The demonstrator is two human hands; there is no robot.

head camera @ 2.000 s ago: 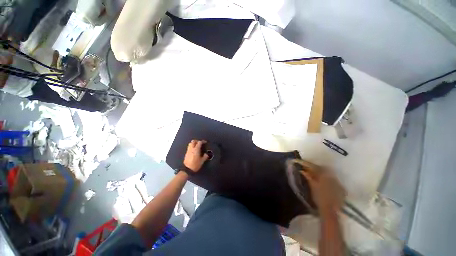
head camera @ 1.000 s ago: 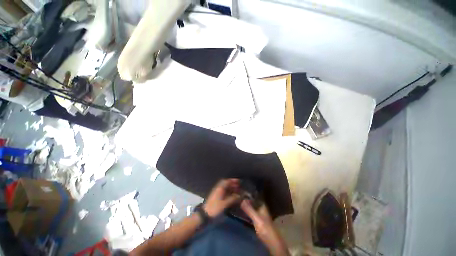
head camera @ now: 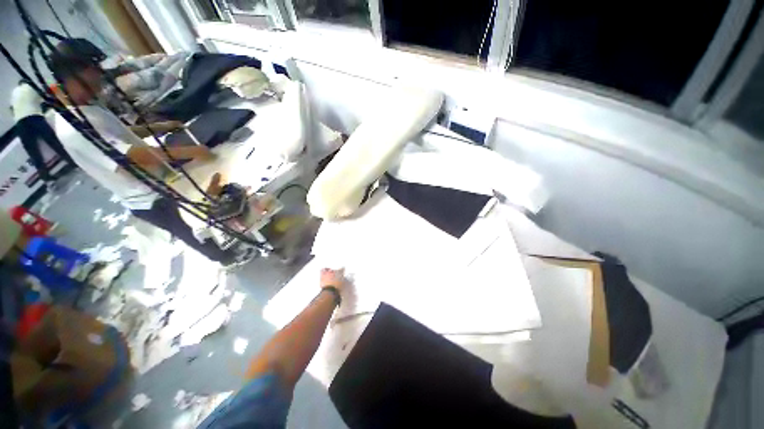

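Note:
My left hand (head camera: 332, 281) is at the left part of the large white sheets (head camera: 436, 276), its fingers small and overexposed; whether they grip a sheet edge I cannot tell. My right hand is out of the picture. A flat black panel (head camera: 419, 377) with a curved notch lies nearest me, cut off by the bottom edge. Another black piece (head camera: 440, 205) lies behind the sheets. At the right, a tan strip (head camera: 598, 327) lies beside a black cut piece (head camera: 627, 310). Dark thread snips (head camera: 630, 413) lie near the bottom edge.
A long cream padded arm (head camera: 377, 155) stands at the table's back left. Another person (head camera: 105, 155) works at a table on the left, behind hanging black cables. White scraps, a cardboard box (head camera: 71, 360) and a blue crate (head camera: 54, 260) are on the floor.
The view has swung up and left. My left hand has gone from the black panel to the white sheets. My right hand, earlier on the iron and then at the panel, has left the picture.

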